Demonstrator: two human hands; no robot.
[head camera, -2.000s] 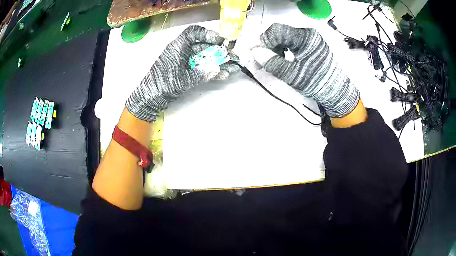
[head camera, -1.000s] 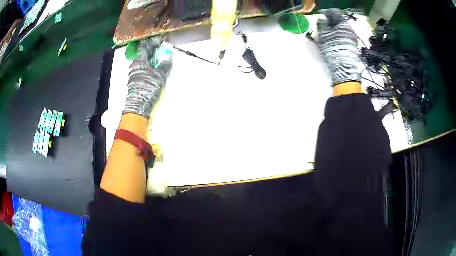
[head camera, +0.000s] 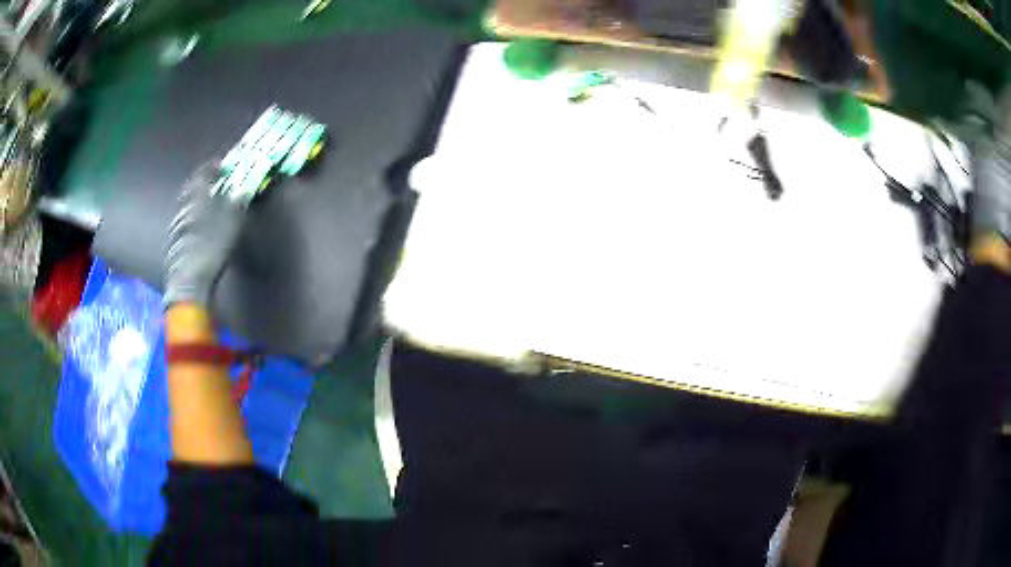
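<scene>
Several teal circuit boards (head camera: 269, 150) lie in rows on the black mat. My left hand (head camera: 205, 238), in a grey knit glove, is at their lower left, its fingertips at the nearest boards; blur hides whether it holds one. My right hand (head camera: 990, 166), also gloved, is blurred at the right edge, beside the tangle of black cables (head camera: 942, 227); its fingers cannot be made out. A circuit board (head camera: 588, 84) lies near the top edge of the white surface. A black cord bundle (head camera: 765, 166) lies below the yellow tool (head camera: 748, 50).
Two green discs (head camera: 530, 58) sit at the upper corners of the white surface (head camera: 654, 255). A brown shelf (head camera: 599, 22) runs along the top. A blue bin (head camera: 139, 388) with clear plastic is at lower left.
The view has swung left. My left hand has left the white surface for the boards on the black mat. The board it held now lies near the top edge. My right hand remains toward the cables.
</scene>
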